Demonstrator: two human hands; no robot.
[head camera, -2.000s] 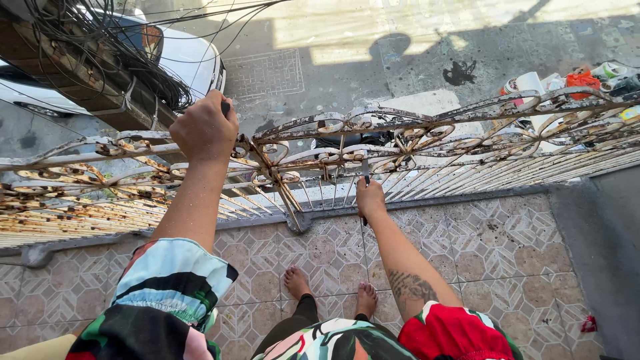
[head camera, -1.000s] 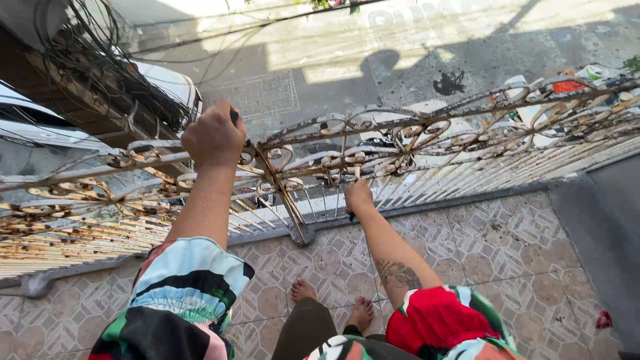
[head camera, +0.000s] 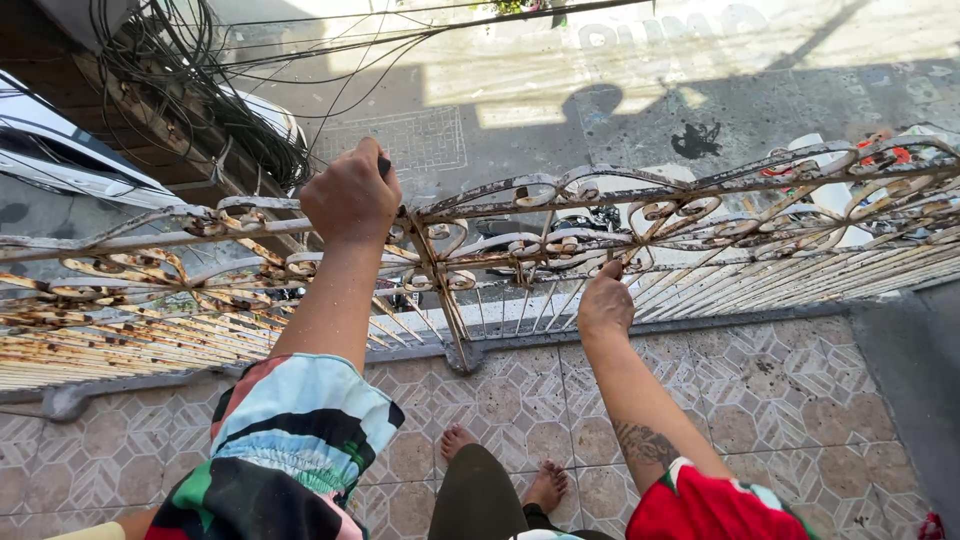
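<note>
A rusty white-painted wrought-iron railing (head camera: 540, 196) with scrollwork and thin bars crosses the view. My left hand (head camera: 352, 196) is closed in a fist at the top rail, left of the rusty post (head camera: 435, 270); a dark object (head camera: 384, 166), perhaps a handle, pokes out of the fist, and the rest of it is hidden. My right hand (head camera: 606, 304) is closed around a small tool, of which only a short narrow part shows at the scrollwork below the top rail, right of the post. What kind of tool it is I cannot tell.
Tangled black cables (head camera: 217, 105) hang at the upper left, beyond the railing. Below lie a street (head camera: 525, 142) and a white car (head camera: 67, 161). Patterned tiles (head camera: 510, 405) cover the balcony floor under my bare feet. A grey ledge (head camera: 915, 390) borders the right side.
My right hand has moved a little along the scrollwork and its wrist is turned differently. The left fist remains at the top rail. The view has shifted slightly.
</note>
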